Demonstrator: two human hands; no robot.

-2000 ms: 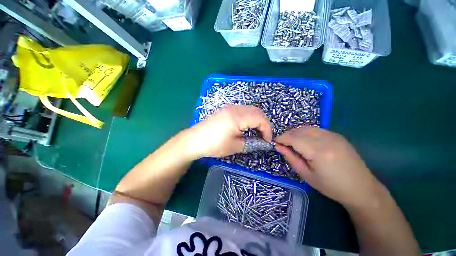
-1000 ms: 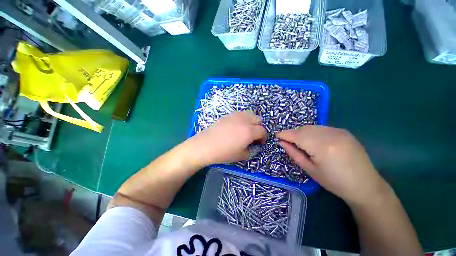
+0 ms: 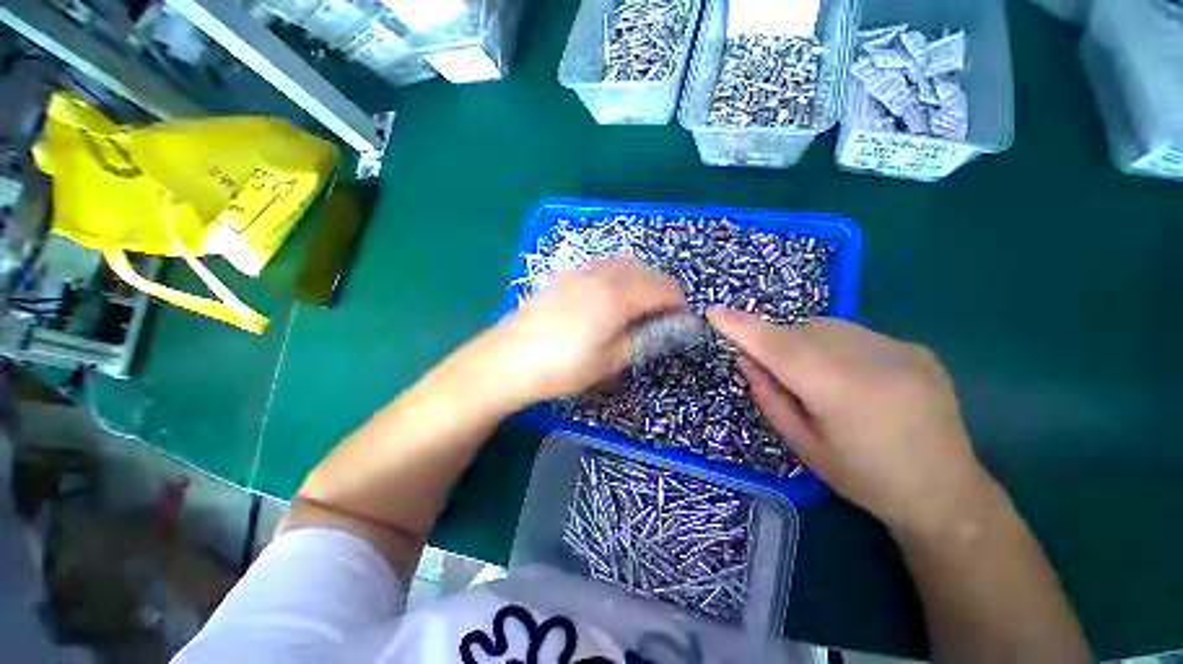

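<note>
My left hand is over the left middle of the blue tray, its fingers closed round a grey speckled clump of small metal parts. My right hand is over the tray's right side, thumb and index fingertips together at the right end of the clump. Whether a part is between them is too small to tell. Short metal pieces fill most of the tray. Paler slender pins lie at its upper left. Long metal pins lie crisscrossed in the near clear tub.
Three clear bins stand beyond the tray: thin pins, short pieces and pale packets. A yellow bag and dark flat object are at the left. Clear boxes stand upper left, another upper right.
Both hands moved down and apart slightly, then back up the tray. The clump in my left hand was mostly hidden one second ago and shows again now. The view shifted slightly.
</note>
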